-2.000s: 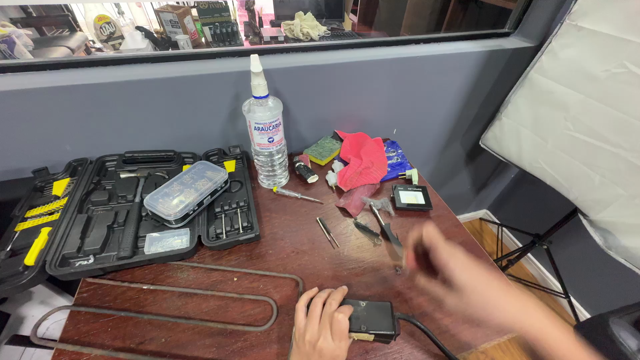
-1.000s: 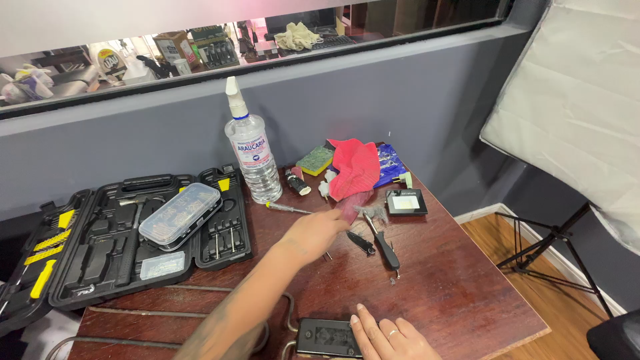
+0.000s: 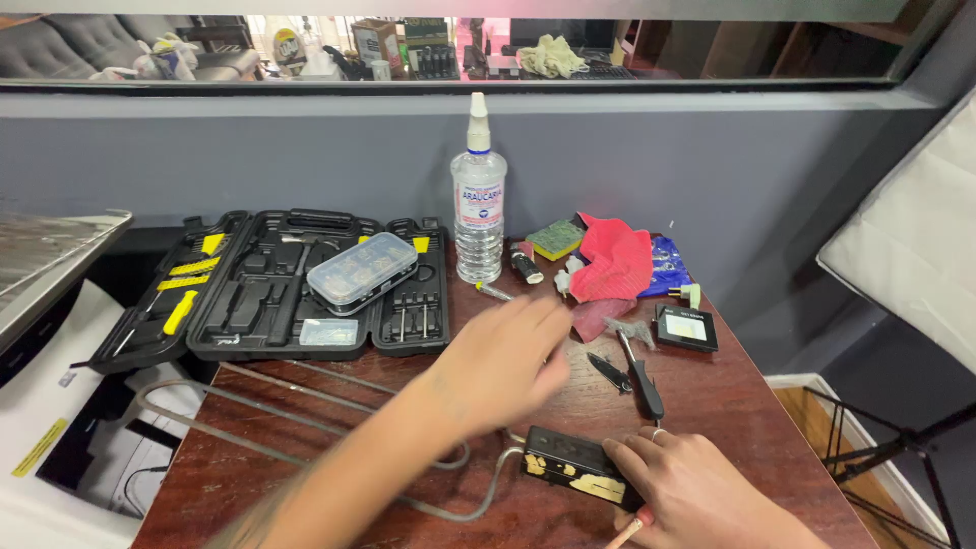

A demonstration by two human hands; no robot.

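Observation:
A black plastic box (image 3: 572, 465) with patches of worn tan residue on its side lies at the front of the table. A bent tubular heating element (image 3: 427, 507) runs into its left end. My right hand (image 3: 679, 480), with a ring, grips the right end; a thin tan piece (image 3: 625, 534) sticks out by its thumb. My left hand (image 3: 507, 358) is over the middle of the table, fingers bent and blurred; whether it holds something is hidden. Right of it lie a small black knife (image 3: 610, 372) and a black-handled tool (image 3: 646, 389) touching steel wool (image 3: 631, 333).
An opened tool case (image 3: 282, 351) with a clear parts box (image 3: 364, 271) lies at left. Behind are a spray-topped bottle (image 3: 479, 206), sponge (image 3: 557, 239), red cloth (image 3: 614, 263) and small black LED floodlight (image 3: 686, 328). A tripod (image 3: 907, 442) stands beyond the right table edge.
Two seconds ago my left hand lay on the box and my right was blurred above the table; now my right hand holds the box and my left is over the middle. The box has turned.

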